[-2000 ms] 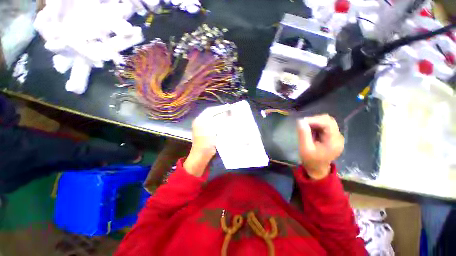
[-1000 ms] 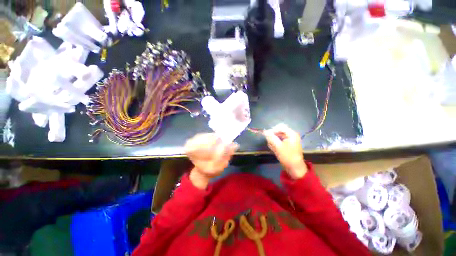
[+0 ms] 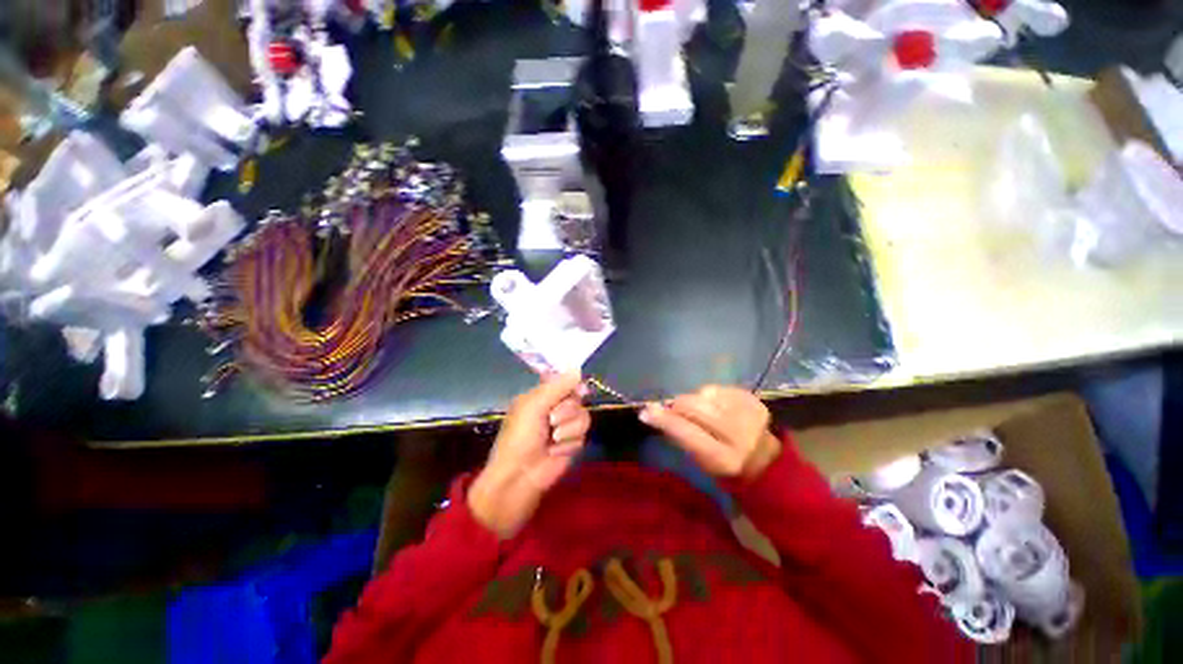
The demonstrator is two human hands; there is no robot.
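A white base housing [image 3: 551,318], open side showing, is tilted near the bench's front edge, below the screw feeder. My left hand [image 3: 525,454] has its fingers closed at the housing's lower corner; the exact grip is hard to see. My right hand [image 3: 717,431] pinches a thin wired lead [image 3: 612,393] that runs from the housing corner. A dark reddish lead [image 3: 794,298] curves from beside my right hand up to a yellow tip. The housing's lower corner is partly hidden by my left fingers.
A U-shaped wire bundle [image 3: 331,311] and heaped white housings [image 3: 117,247] lie left. The screw feeder [image 3: 542,156] stands behind the housing. Red-centred units [image 3: 915,52] stand at the back. A pale yellow board [image 3: 1025,260] is right. A carton below holds white ring-shaped parts [image 3: 954,506].
The housing was held in my left hand by the front edge, then moved up by the feeder. My right hand, empty at first, has taken hold of the lead. The view has shifted.
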